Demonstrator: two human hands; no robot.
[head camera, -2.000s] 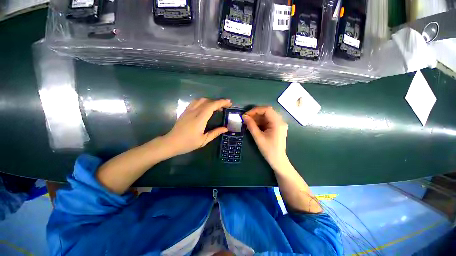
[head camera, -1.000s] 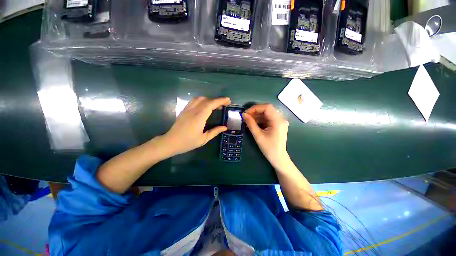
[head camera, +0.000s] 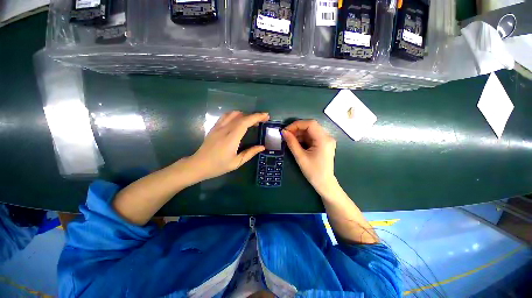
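Note:
A dark keypad phone (head camera: 270, 169) lies face up on the dark green bench, its small screen bright above the number keys. My left hand (head camera: 224, 144) holds the phone at its upper left, with a fingertip at the top edge and the thumb beside the lower screen. My right hand (head camera: 312, 149) is at the upper right edge of the screen, thumb and forefinger pinched together. Any thin film between these fingertips is too small to make out.
A clear blister tray (head camera: 245, 61) with several opened phones spans the far edge. A white card with a brownish spot (head camera: 350, 114) lies right of the phone, a plain white card (head camera: 496, 106) far right. Glossy clear film strips (head camera: 73, 122) lie at left.
The tray, cards and phone appear slightly higher in the view. Both hands keep nearly the same pose at the phone.

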